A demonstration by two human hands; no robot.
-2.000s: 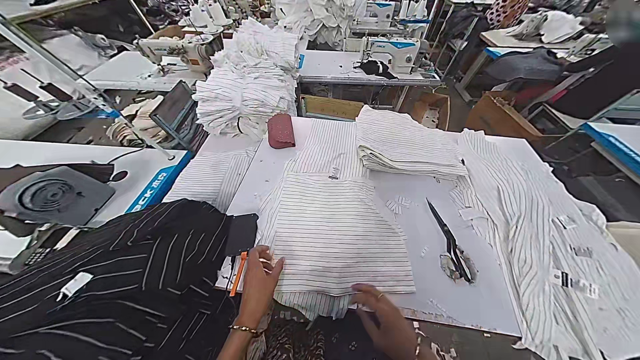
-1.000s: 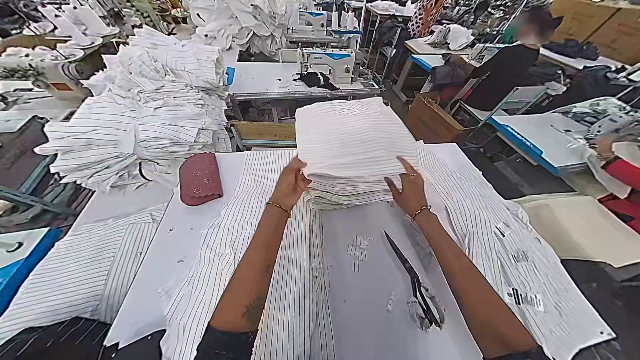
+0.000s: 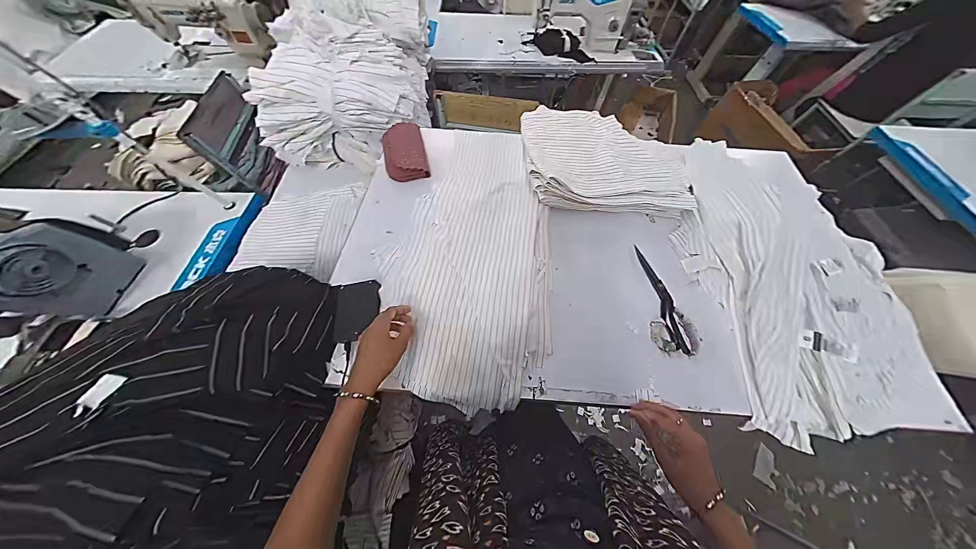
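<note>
My left hand (image 3: 383, 345) rests at the left edge of a striped white fabric piece (image 3: 473, 305) lying lengthwise on the white table; whether its curled fingers grip the cloth is not clear. My right hand (image 3: 671, 442) is at the table's front edge, its fingertips by small white labels (image 3: 646, 395); whether it holds any I cannot tell. Black-handled fabric shears (image 3: 665, 305) lie on the tabletop, blades pointing away. Beyond them sits a folded stack of striped cloth (image 3: 610, 164). More striped garment pieces (image 3: 793, 290) are spread along the right side.
A dark red case (image 3: 406, 152) stands near the back left, before a tall bundle of striped cloth (image 3: 339, 84). Black striped fabric (image 3: 175, 404) drapes at the left beside a sewing machine table (image 3: 221, 244). Cardboard boxes (image 3: 751, 122) are on the floor behind. Scraps litter the floor at right.
Both hands have left the folded stack at the back, which they held one second ago, and are now near the table's front. The small labels beside the shears have gone from that spot.
</note>
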